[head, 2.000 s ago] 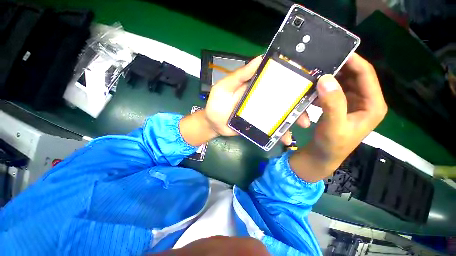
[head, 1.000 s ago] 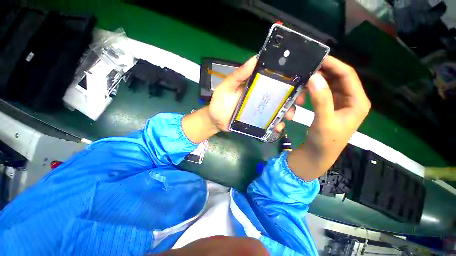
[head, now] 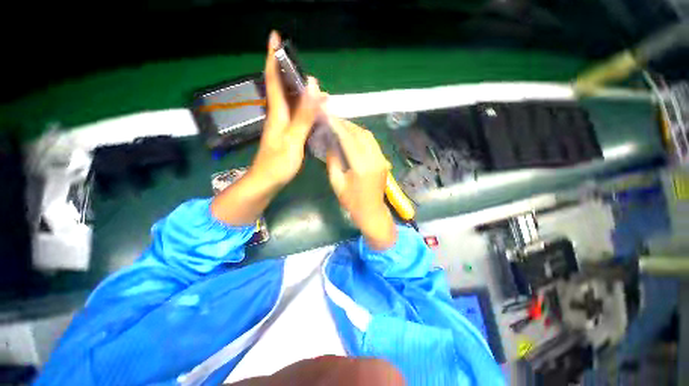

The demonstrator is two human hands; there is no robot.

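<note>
The smartphone assembly (head: 291, 73) is seen nearly edge-on and blurred, held between both hands at the upper middle. My left hand (head: 278, 139) lies along its left side, fingers pointing up. My right hand (head: 356, 167) is on its right side, fingers against it, blurred. The phone's back and battery do not show. An electric screwdriver (head: 399, 197) with a yellow-orange handle lies on the bench partly behind my right hand.
A black phone tray with an orange strip (head: 229, 108) lies left of the hands. Black molded parts (head: 140, 163) and a plastic bag (head: 62, 203) are further left. Right are dark loose parts (head: 438, 147), a clear round dish (head: 401, 118) and a black slotted tray (head: 540, 134).
The view has swung to the right. The phone has turned from showing its open back to nearly edge-on, and the hands are closer together. The screwdriver's yellow handle now shows.
</note>
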